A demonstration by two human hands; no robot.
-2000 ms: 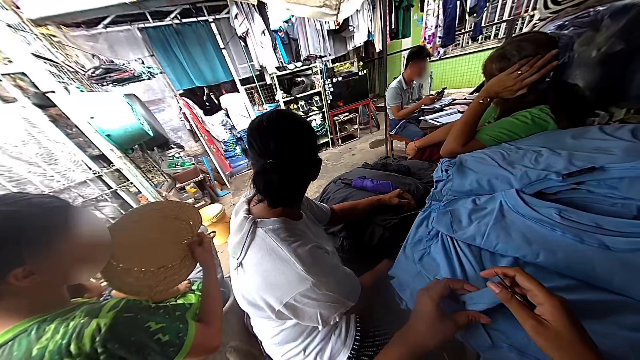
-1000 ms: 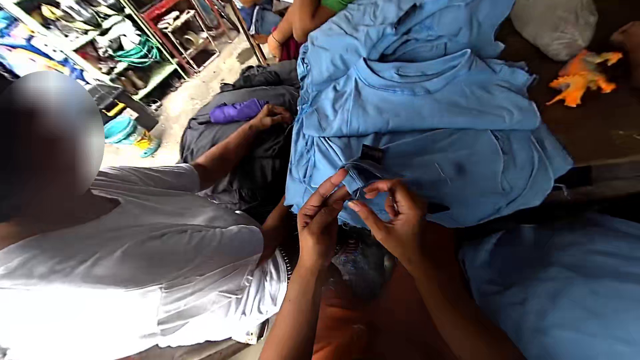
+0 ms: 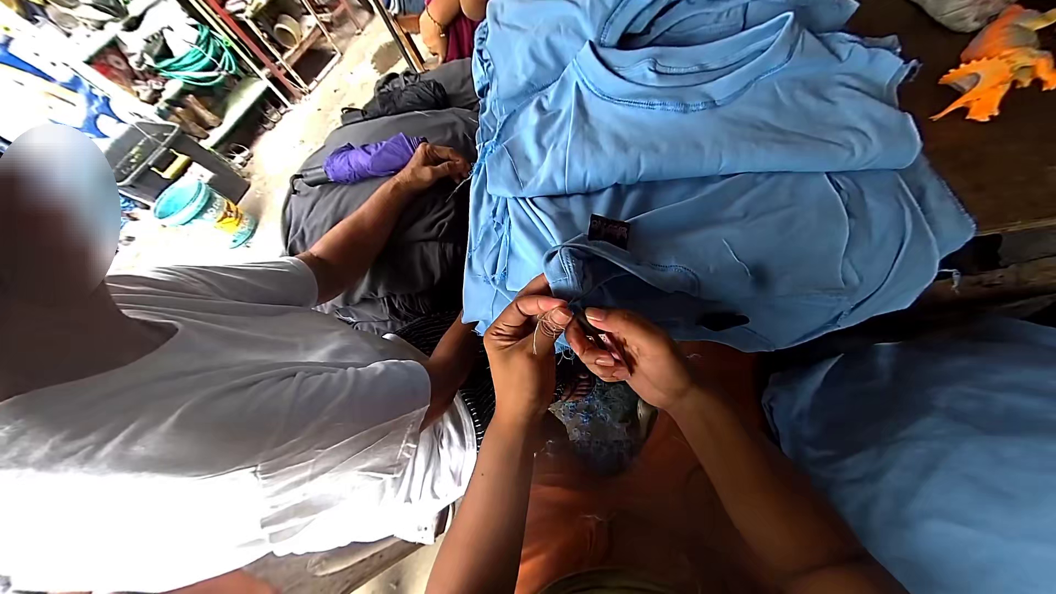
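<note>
Light blue shirts [image 3: 701, 140] lie stacked in front of me, their necklines showing. My left hand [image 3: 528, 338] pinches the ribbed collar [image 3: 569, 268] of the nearest shirt at the pile's near edge, with loose thread ends [image 3: 549, 330] hanging by its fingertips. Close beside it, almost touching, my right hand [image 3: 631, 351] has thumb and fingers drawn together at the same edge; a small dark thing shows between them, too hidden to name. A dark label [image 3: 609, 231] with writing sits on the shirt just above the collar.
At the left sits a person in a white shirt [image 3: 330, 396], a hand at a dark cloth pile [image 3: 396, 223] with a purple cloth [image 3: 375, 158] on it. An orange toy-like figure [image 3: 998, 62] lies on the brown table [image 3: 899, 91]. More blue cloth [image 3: 924, 445] is at lower right.
The view has swung down onto the shirts since the earliest frame. My two hands, apart there, are now close together at the collar edge.
</note>
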